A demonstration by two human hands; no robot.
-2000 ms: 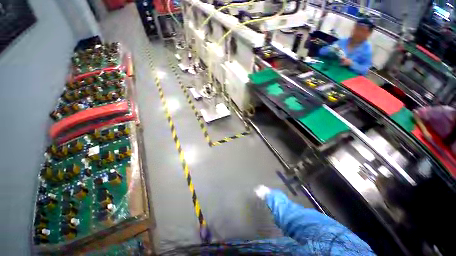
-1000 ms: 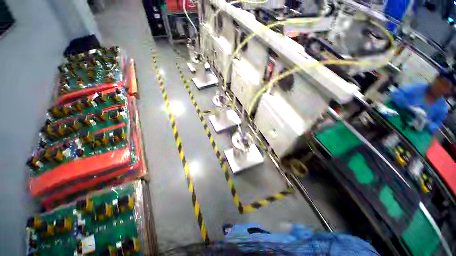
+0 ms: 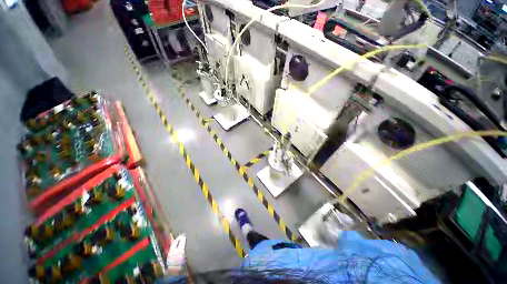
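Green circuit boards [image 3: 72,138] with dark and yellow parts lie on stacks along the left side, with red-orange foam [image 3: 72,183] between and around them. My left hand [image 3: 177,253], in a white glove, is low at the left beside the nearest stack; whether it touches the stack or holds anything cannot be told. My blue right sleeve [image 3: 361,249] shows at the bottom. A blurred pale patch beyond it may be my right hand or part of a white floor plate.
Yellow-black tape [image 3: 192,169] runs along the grey floor, with my shoe [image 3: 242,217] beside it. White plates with fittings [image 3: 279,176] stand along a pale machine line [image 3: 300,125] on the right, with yellow hoses. Black crates [image 3: 133,28] and a red crate [image 3: 165,11] stand ahead.
The view has moved forward along the aisle, and the machines fill more of the right. The worker and most green mats have left the view. My left hand and a shoe have come into view.
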